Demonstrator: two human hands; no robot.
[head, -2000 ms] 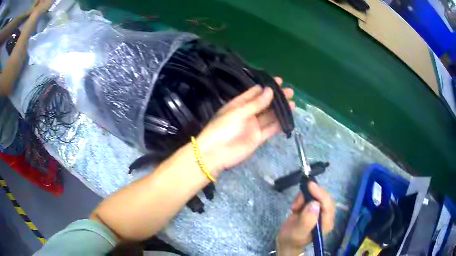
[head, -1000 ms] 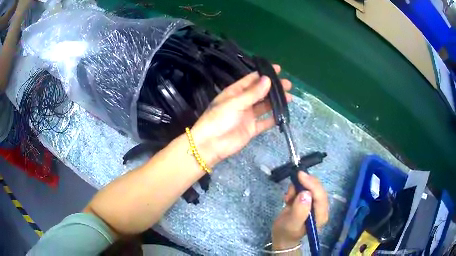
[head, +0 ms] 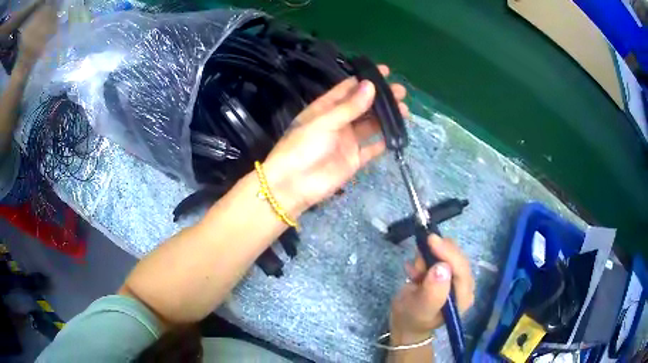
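My left hand (head: 330,142) holds a curved black plastic part (head: 384,106) between thumb and fingers, palm turned up. My right hand (head: 435,287) grips a soldering iron (head: 414,195) like a pen by its dark blue handle. The iron's silver barrel reaches up to the lower end of the held part; its tip seems to touch there. Another black plastic part (head: 447,210) lies on the film-covered bench, partly behind the iron. A clear plastic bag (head: 146,96) lies open at the upper left, with many black parts (head: 245,117) spilling out toward my left hand.
A blue plastic tray (head: 506,273) at right holds a yellow square piece (head: 522,339) and dark items. A green strip (head: 455,60) runs along the bench's far side. Thin wires (head: 60,152) are heaped at left above a red stool (head: 50,230). Another person's arm (head: 25,67) shows at upper left.
Both hands sit higher in the view than two seconds ago. The iron's tip, just below the part's end at first, is now at that end. The bench scene has shifted slightly left and up.
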